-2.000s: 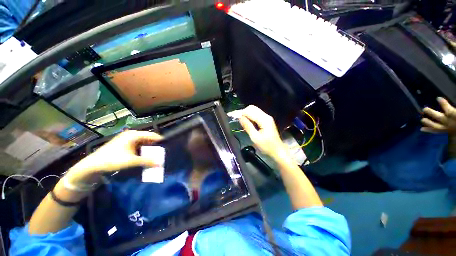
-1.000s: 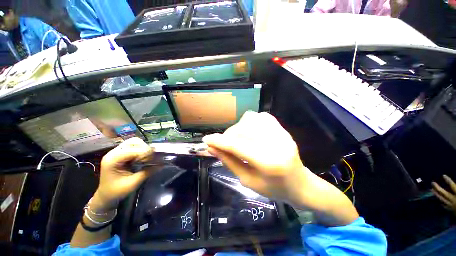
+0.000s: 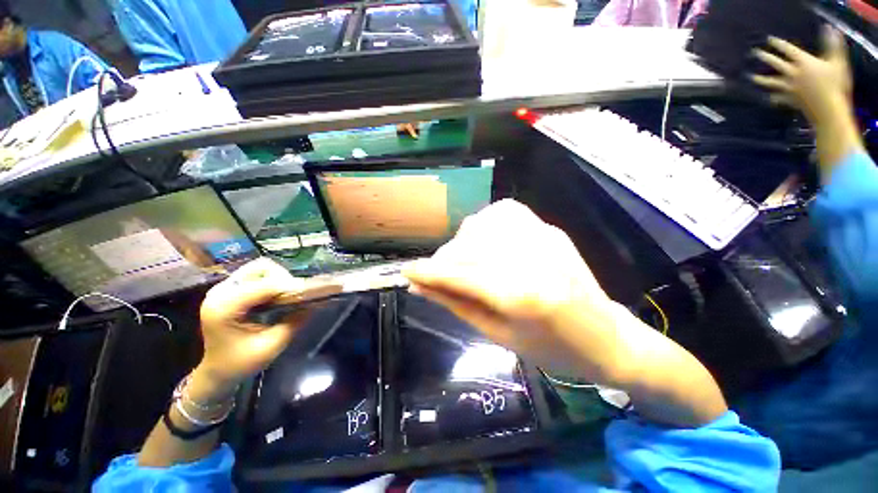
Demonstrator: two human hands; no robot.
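My left hand [image 3: 241, 313] and my right hand [image 3: 515, 279] hold the two ends of a thin slab [image 3: 358, 281], which looks like a tablet. It is raised and seen edge-on, so its faces are hidden. Below it, a black two-slot tray [image 3: 395, 460] holds a left tablet [image 3: 327, 385] and a right tablet [image 3: 462, 380], side by side with glossy screens up. Each has handwritten "B5" and a small white label. My hands and the slab hide their upper parts.
Another tray's tablets [image 3: 58, 404] lie at the left by a white cable. Two monitors [image 3: 144, 246] [image 3: 404, 207] stand behind. Stacked trays [image 3: 356, 72] sit on the white shelf. A white ribbed strip [image 3: 655, 173] is at the right. Another person's hand [image 3: 809, 77] touches a black object at upper right.
My hands came together from apart over a tablet and lifted a slab edge-on; in the last second it tilted slightly. Another person's arm has moved up at the right.
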